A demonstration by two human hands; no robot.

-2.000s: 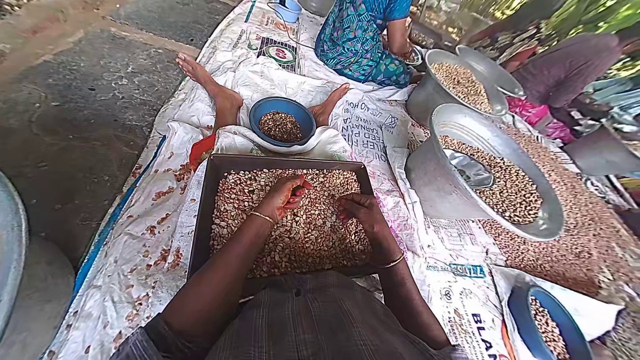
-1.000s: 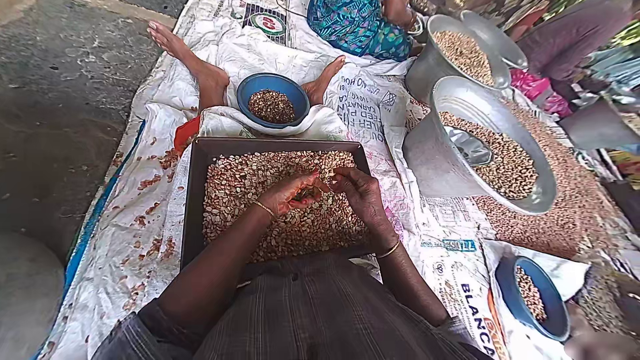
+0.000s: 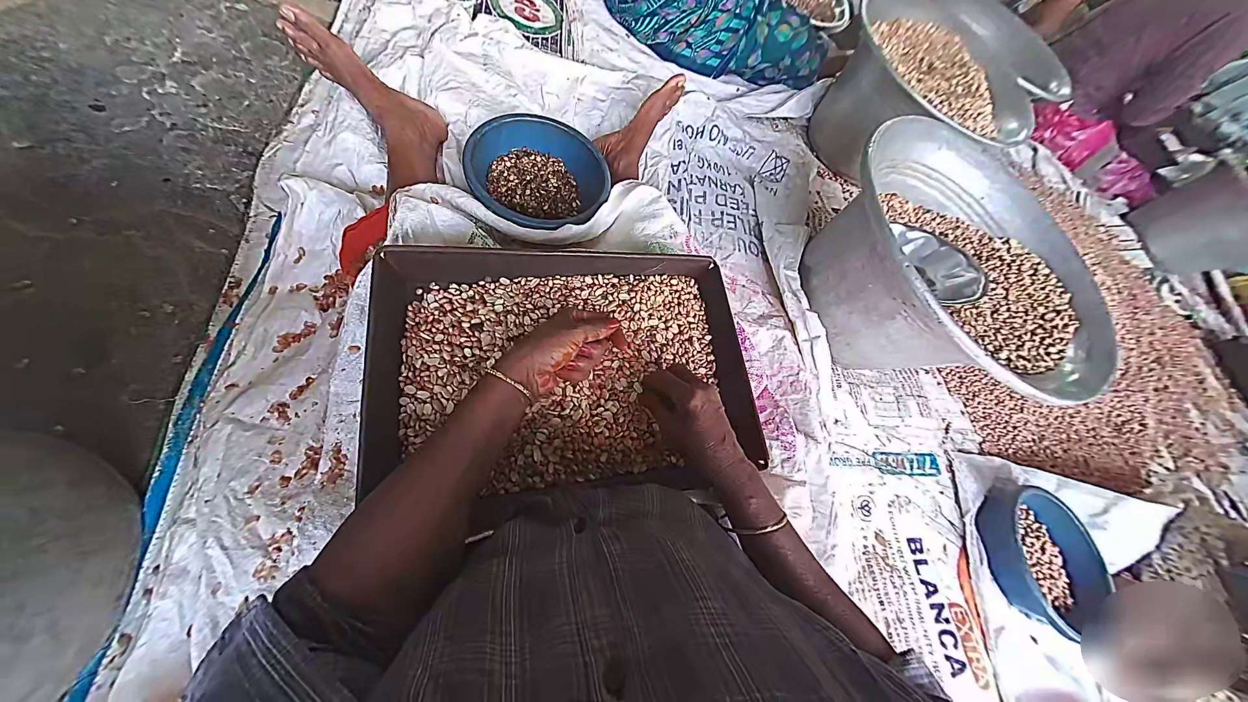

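A dark rectangular tray (image 3: 546,261) lies in front of my body, filled with a layer of pale and reddish nuts or kernels (image 3: 468,331). Over the middle of the tray is my left hand (image 3: 573,349), palm turned partly up with fingers curled; whether a kernel is between them is too small to tell. My right hand (image 3: 682,405) reaches down to the kernels at the tray's right part, its fingertips at their surface and partly hidden. Just beyond the tray, a blue bowl (image 3: 475,161) with small dark pieces stands on white cloth between my feet.
At the right, a large tilted metal pot (image 3: 843,283) holds nuts and a metal scoop or bowl (image 3: 936,263); another metal pot (image 3: 838,117) stands behind it. A spread of nuts (image 3: 1102,429) and a second blue bowl (image 3: 994,531) are beyond printed sacks. A person in patterned cloth (image 3: 721,34) sits ahead.
My hands were close together over the tray a second ago; now they are apart, the right one lower and toward the tray's right side.
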